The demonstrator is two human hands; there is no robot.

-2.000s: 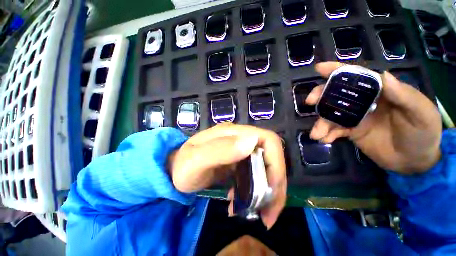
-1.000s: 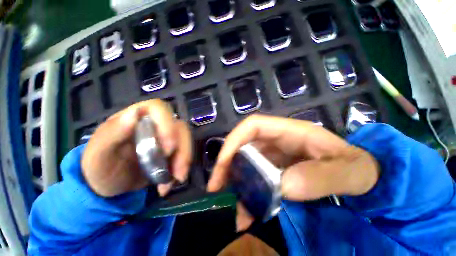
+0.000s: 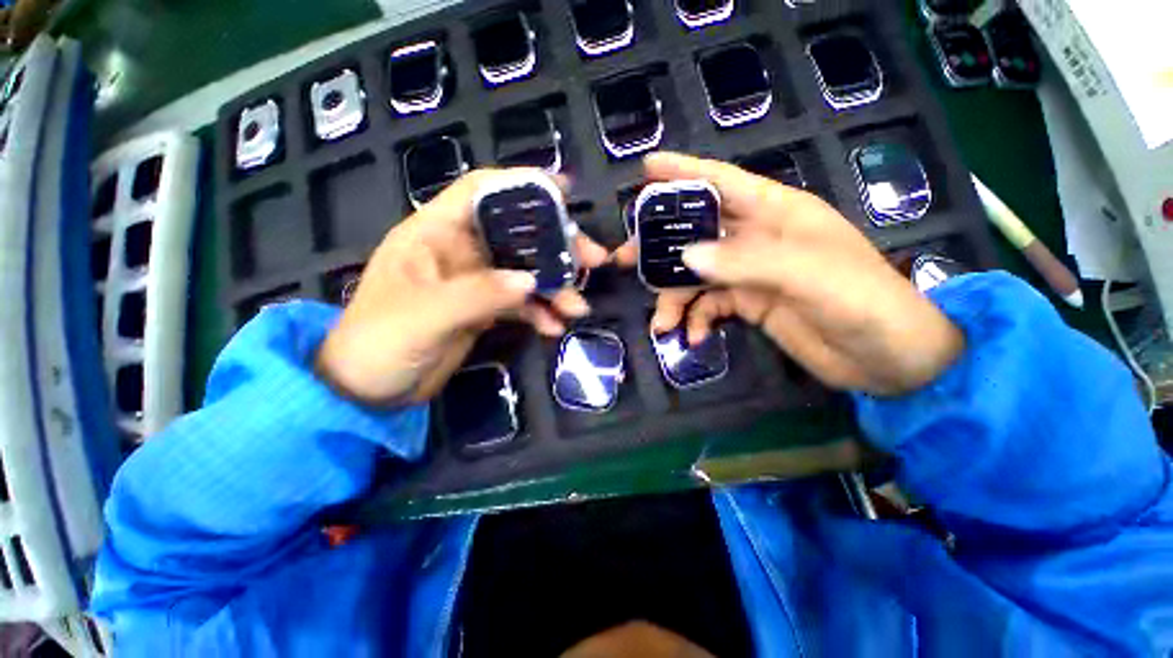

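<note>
My left hand (image 3: 431,289) holds a silver-cased smartwatch (image 3: 524,231) with its black screen facing me and small menu text lit. My left thumb is at the lower edge of its screen. My right hand (image 3: 804,276) holds a second smartwatch (image 3: 677,229), also face up with menu text, my thumb on the lower right of its screen. The two watches are side by side, apart, above the black foam tray (image 3: 309,276), whose pockets hold many watches face up. My hands hide some middle pockets.
Two face-down watches (image 3: 337,106) sit in the tray's far left corner. White foam trays (image 3: 167,276) stand at left with a blue layer. At right are a pen (image 3: 1025,240), a white cable (image 3: 1122,337), a pale box (image 3: 1132,142) and more dark watches (image 3: 962,54) at the far right.
Both hands have moved up over the tray and closer together. Both watches, edge-on or tilted a second ago, now face me with menu text showing.
</note>
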